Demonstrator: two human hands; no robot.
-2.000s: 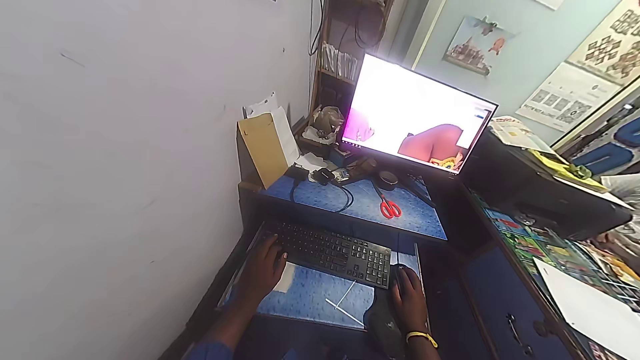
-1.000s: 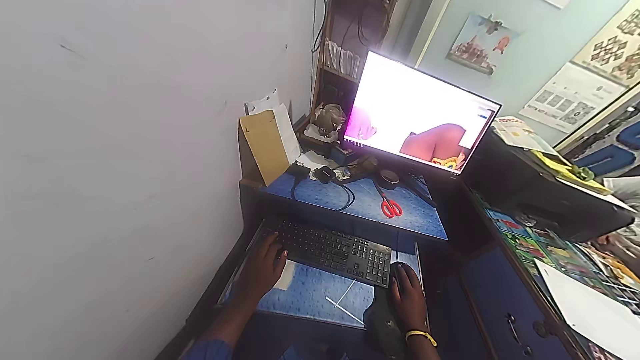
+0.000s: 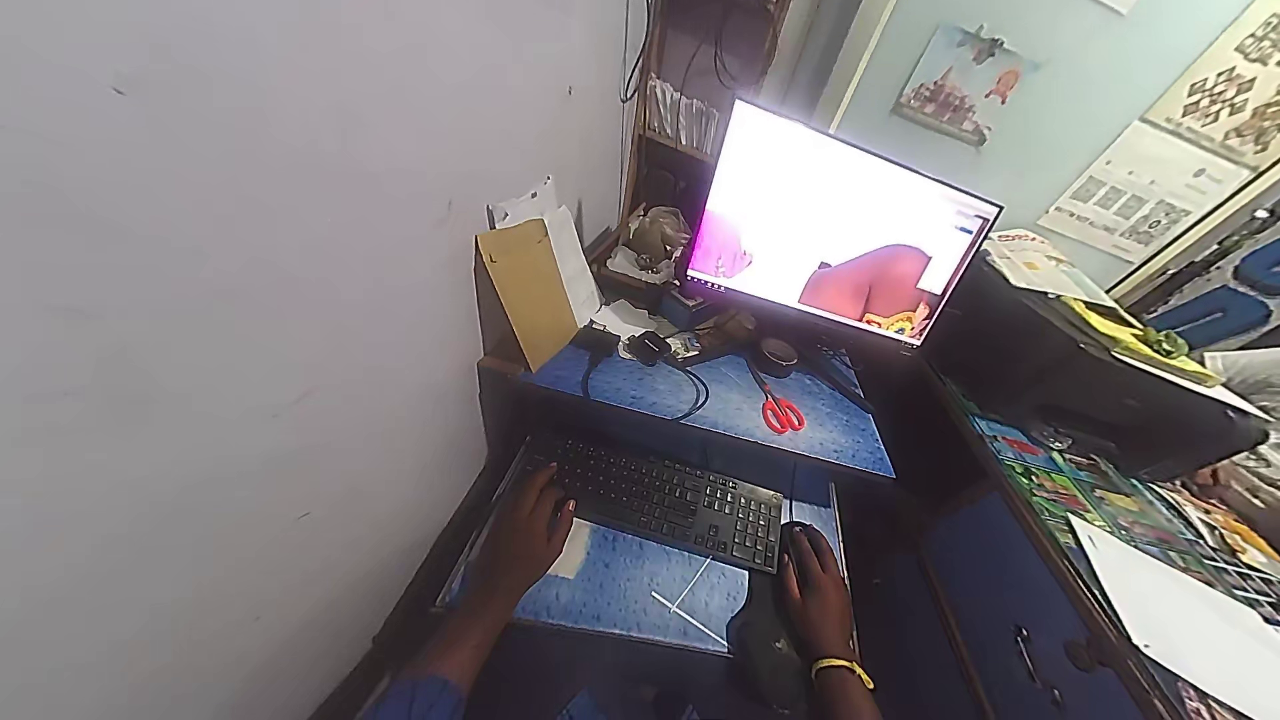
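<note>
My left hand point(image 3: 528, 525) rests at the left end of a black computer keyboard point(image 3: 660, 497), fingers apart over its keys. Just right of the keyboard, my right hand point(image 3: 815, 590) is laid over a black computer mouse point(image 3: 796, 534), which it mostly covers, on a dark mouse pad point(image 3: 768, 640). A yellow band circles the right wrist. Behind them a lit monitor point(image 3: 840, 220) shows a largely white picture with a brown and a pink shape. Red-handled scissors point(image 3: 782, 413) lie on the blue shelf above the keyboard.
Black cables point(image 3: 690, 390), a roll of dark tape point(image 3: 777, 356) and a brown envelope point(image 3: 528, 290) are on the blue shelf point(image 3: 840, 430). A white wall point(image 3: 250, 300) is close on the left. At right stand a black printer point(image 3: 1090, 370) and a counter with white paper point(image 3: 1180, 610).
</note>
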